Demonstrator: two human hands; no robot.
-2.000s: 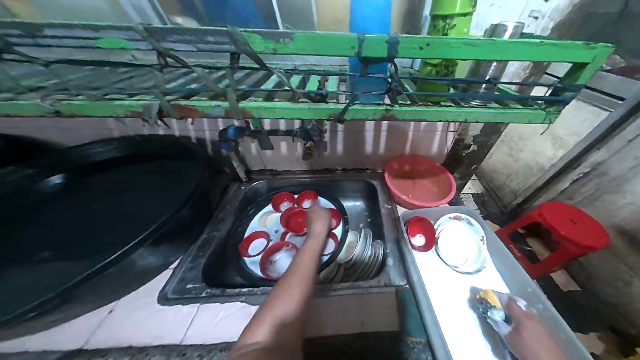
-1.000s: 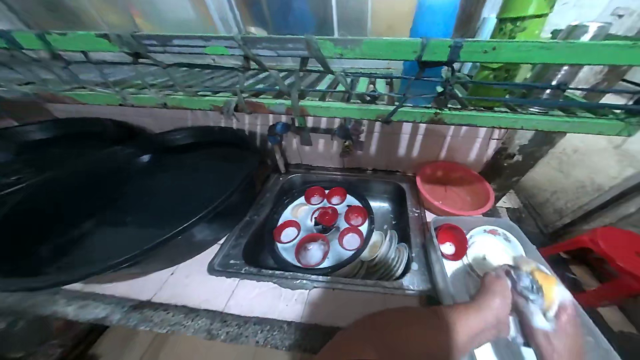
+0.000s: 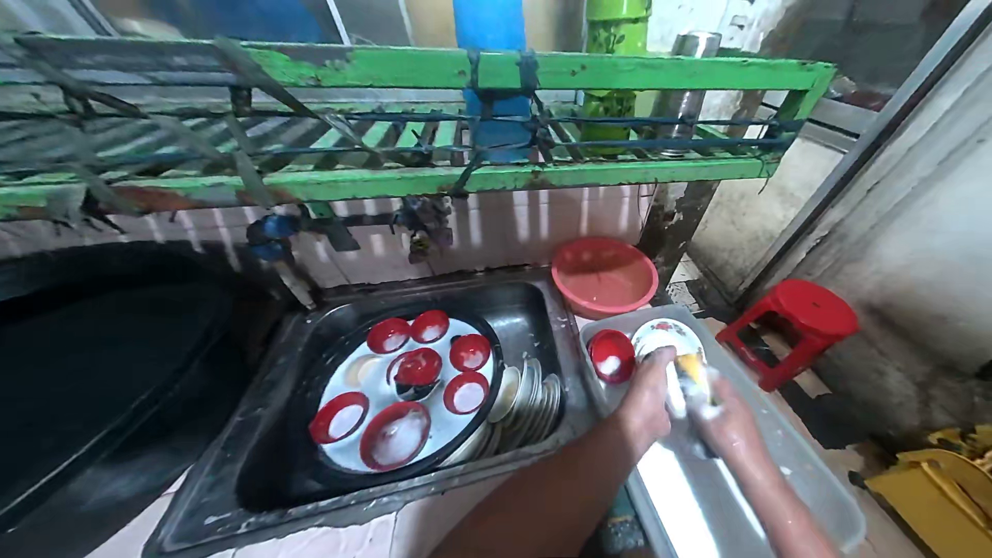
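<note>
Over a translucent plastic tub (image 3: 806, 465), my left hand (image 3: 649, 395) grips a small pale dish (image 3: 675, 391), partly hidden by the fingers. My right hand (image 3: 721, 415) presses a soapy yellow sponge (image 3: 692, 372) against it; both are blurred. Just beyond my hands lies a white plate with a floral pattern (image 3: 668, 338), and a red bowl (image 3: 611, 357) with suds sits left of it. In the sink (image 3: 515, 306), a round black basin of whitish water (image 3: 353, 457) holds several red bowls (image 3: 395, 435). White plates (image 3: 535, 403) stand on edge beside the basin.
A red plastic basin (image 3: 604, 277) stands behind the tub. Large black basins (image 3: 101, 372) fill the left side. A green slatted rack (image 3: 434, 186) runs above the sink, over a blue-handled tap (image 3: 279, 240). A red stool (image 3: 810, 322) stands at right, with a yellow object (image 3: 938, 492) below it.
My left hand was among the red bowls in the sink two seconds ago; it has moved right to the tub and joined my right hand. The view swung left of centre and back.
</note>
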